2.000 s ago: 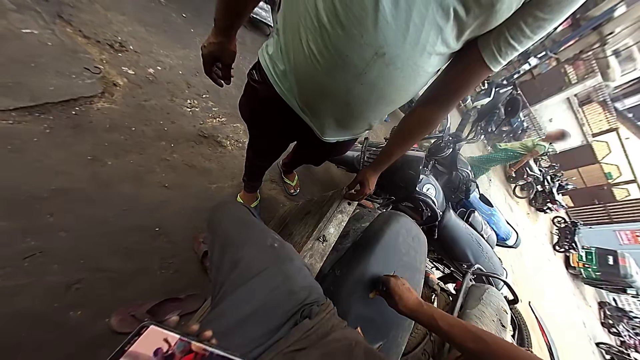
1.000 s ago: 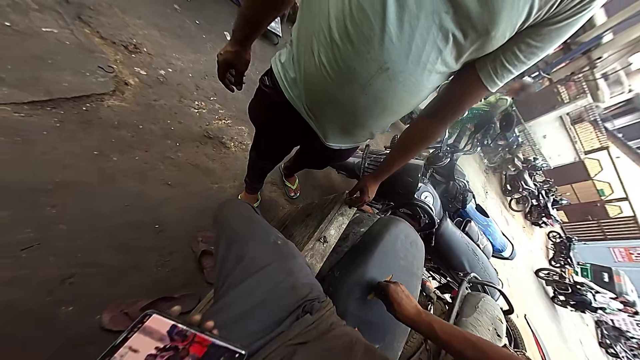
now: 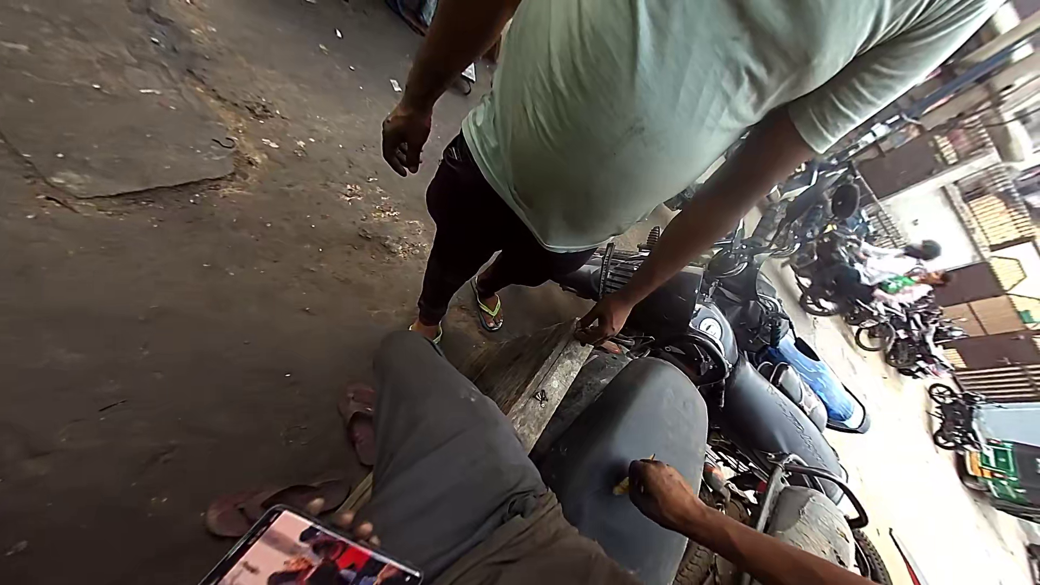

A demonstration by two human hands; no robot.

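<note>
My left hand holds a smartphone with a lit screen at the bottom edge; only its fingertips show. My right hand is on or just above a dark motorcycle seat, its fingers closed around a small yellow object, mostly hidden. My leg in grey trousers lies between the two hands. Beyond the seat, a person in a pale green shirt stands bent over, one hand on the end of a worn wooden bench. The person's other hand hangs free.
Parked motorcycles stand close together at the right. Riders on a motorcycle are in the street behind, with a green vehicle farther right. Slippers lie on the dirt ground at the left.
In the street behind, a person in green seen on foot two seconds ago is no longer in that place, and riders on a motorcycle now show. My hands have stayed nearly where they were.
</note>
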